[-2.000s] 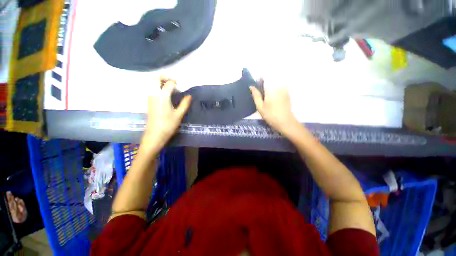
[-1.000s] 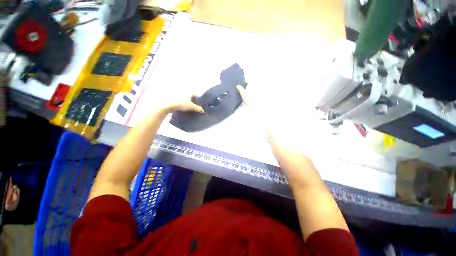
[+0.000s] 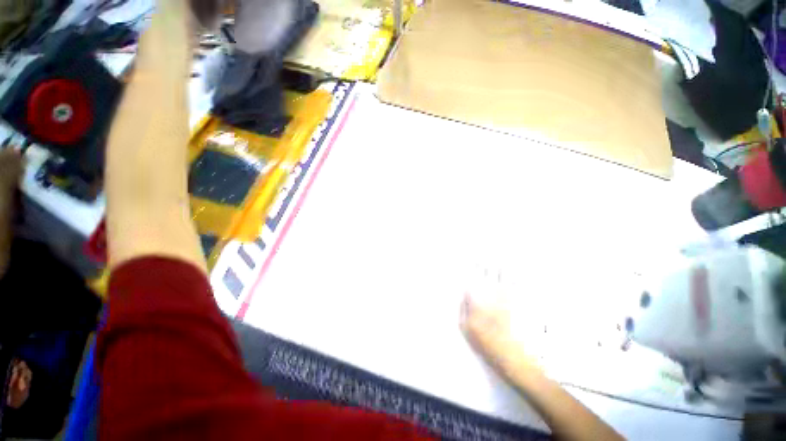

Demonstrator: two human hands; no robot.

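My left arm reaches far forward to the upper left. My left hand (image 3: 207, 12) is blurred and cut by the top edge, beside a bunched dark grey fabric pile (image 3: 252, 82); whether it holds anything cannot be told. My right hand (image 3: 488, 322) rests on the white table (image 3: 388, 224), right of the middle, with no object visible in it. Its fingers are washed out by glare but look apart. The dark crescent piece cannot be made out on the table.
The white sewing machine head (image 3: 715, 301) stands at the right. A tan board (image 3: 534, 86) lies at the back. Yellow-taped dark patches (image 3: 226, 177) line the left table edge. A red disc (image 3: 60, 112) is on the neighbouring machine. A dark ruler edge (image 3: 345, 388) runs in front.
The view has turned left and forward. My left hand has moved from the crescent piece to the upper left. The piece is gone from the table middle. My right hand stays low on the table.
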